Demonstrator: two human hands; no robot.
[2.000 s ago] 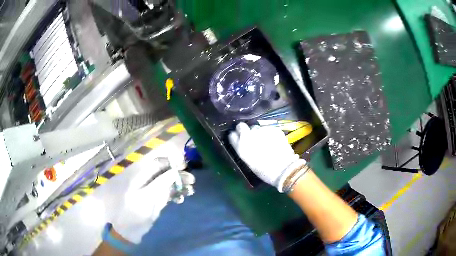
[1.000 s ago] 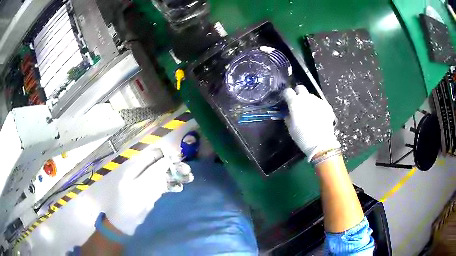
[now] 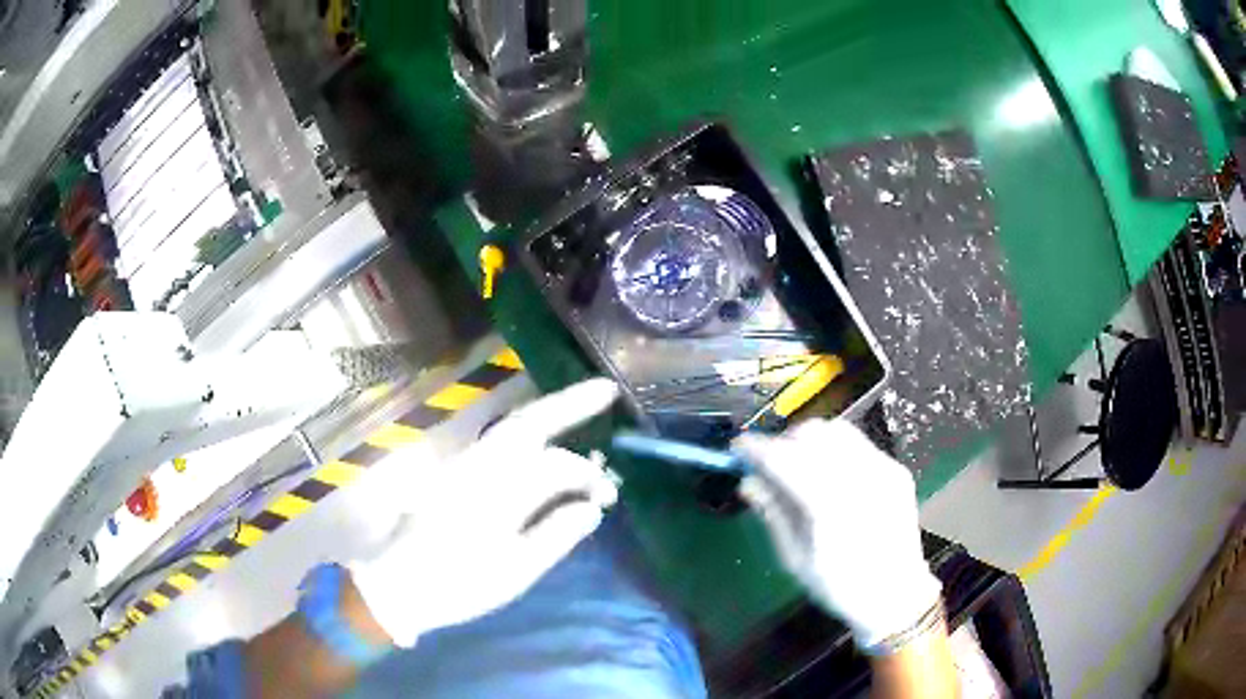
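The black tray [image 3: 567, 307] on the green bench holds a clear round item [image 3: 670, 273], thin dark blue pieces [image 3: 697, 393] and a yellow-handled tool [image 3: 806, 388]. My right hand [image 3: 840, 526], in a white glove, grips one end of a thin blue piece [image 3: 676, 452] just off the tray's near edge. The piece points left to my left hand. My left hand [image 3: 492, 505], also gloved, is beside the tray's lower left corner, its index finger stretched out. Its other fingers are curled, and whether they hold something small is unclear.
A black speckled foam pad [image 3: 929, 294] lies right of the tray. A clear-and-dark object [image 3: 519, 68] stands behind it. A small yellow item [image 3: 491, 270] is at the bench's left edge. A white machine [image 3: 123, 396] is at left, a black stool [image 3: 1138, 412] at right.
My right hand has left the tray and come down toward me, with a blue piece in it. My left hand has moved right, closer to the tray. The yellow-handled tool shows in the tray again.
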